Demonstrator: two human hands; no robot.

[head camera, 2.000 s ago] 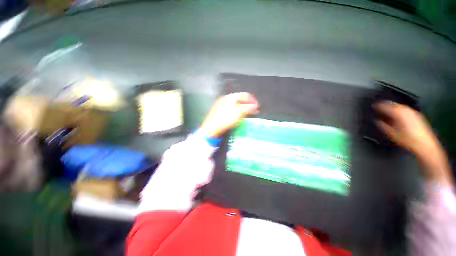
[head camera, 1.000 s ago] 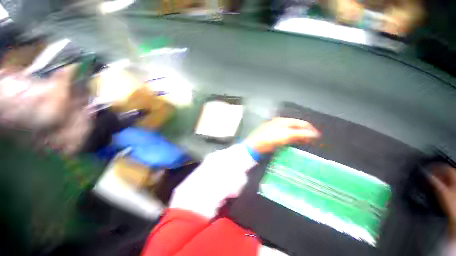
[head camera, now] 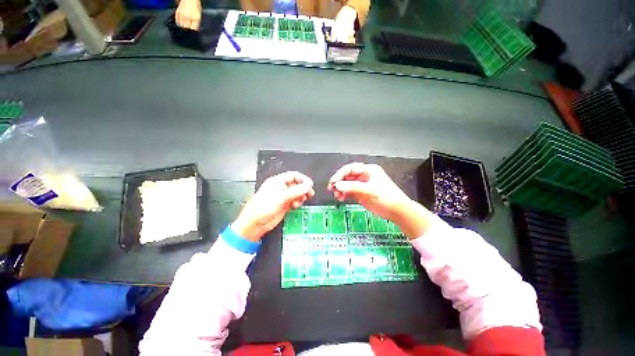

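The green PCB panel (head camera: 348, 264) lies on the black mat (head camera: 299, 321) in front of me. My left hand (head camera: 284, 198), with a blue band at the wrist, is above the panel's upper left edge, thumb and fingertips pinched together. My right hand (head camera: 358, 186) is above the upper edge, its fingertips pinched on a tiny dark component (head camera: 338, 203). Whether the left fingertips hold anything is too small to tell. The spacer bin (head camera: 169, 208) with white pieces stands at left. The component bin (head camera: 451, 191) with dark shiny parts stands at right.
Green panels (head camera: 557, 170) stand in a rack at right, beside a black ribbed rack (head camera: 550, 278). At left are a parts bag (head camera: 59, 189), a cardboard box (head camera: 43, 243) and blue cloth (head camera: 76, 302). Across the belt, another person's hands flank a white board (head camera: 271, 50).
My right hand has left the component bin and come over the panel, near my left hand. The view has turned and is sharper; the panel now appears nearly level.
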